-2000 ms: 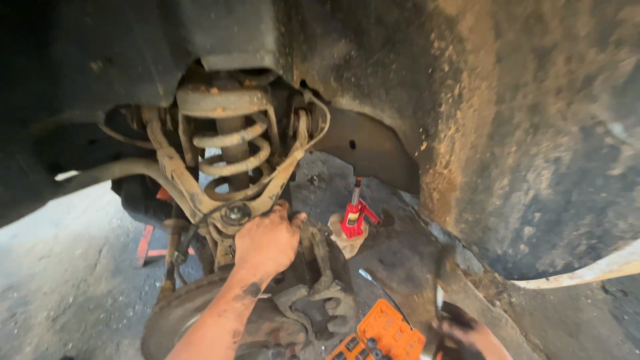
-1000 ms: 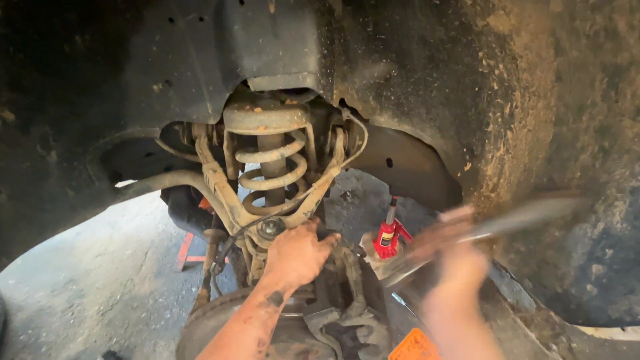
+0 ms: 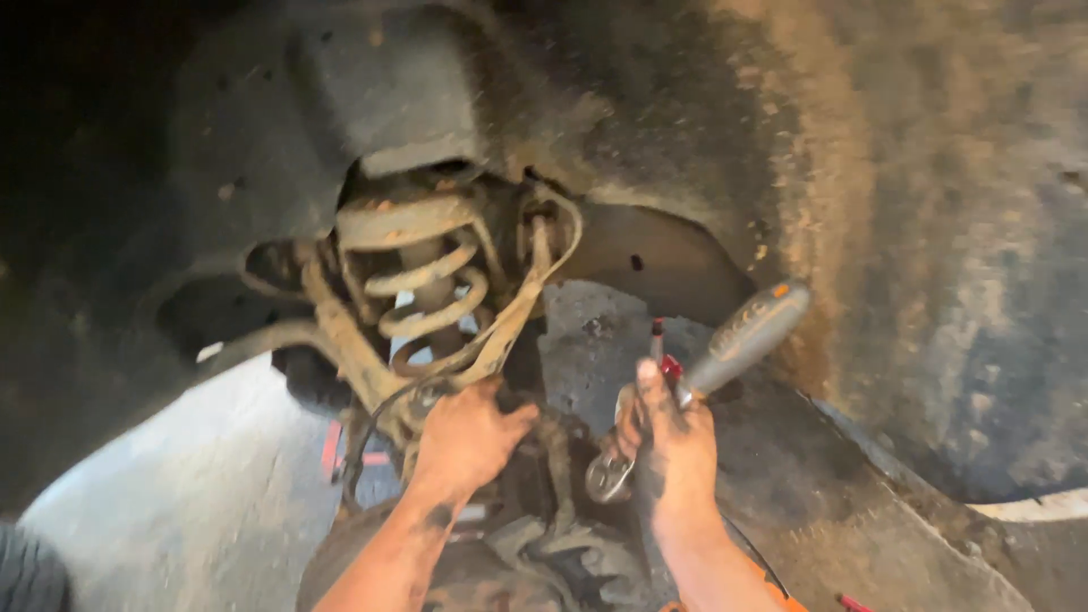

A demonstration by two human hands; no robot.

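My left hand (image 3: 476,438) is on the steering knuckle area just below the outer end of the rusty upper control arm (image 3: 357,348); its fingertips are hidden, so any hold cannot be told. My right hand (image 3: 676,433) grips a ratchet wrench (image 3: 748,331) around its shank, the grey handle pointing up and right and the round head (image 3: 609,478) low at the left. A coil spring (image 3: 433,289) on a strut stands behind the control arm. Beneath my hands lie the brake parts (image 3: 544,561), blurred.
A red bottle jack (image 3: 671,366) stands on the floor behind my right hand. An orange case (image 3: 769,578) shows partly behind my right forearm. The wheel-well liner (image 3: 850,212) curves above and right. A tyre (image 3: 30,565) is at the lower left, and a red stand (image 3: 331,450) is behind the knuckle.
My right hand has risen from beside the orange case with the ratchet, which was swinging in a blur a second ago and now shows clearly near the knuckle. My left hand stays at the knuckle.
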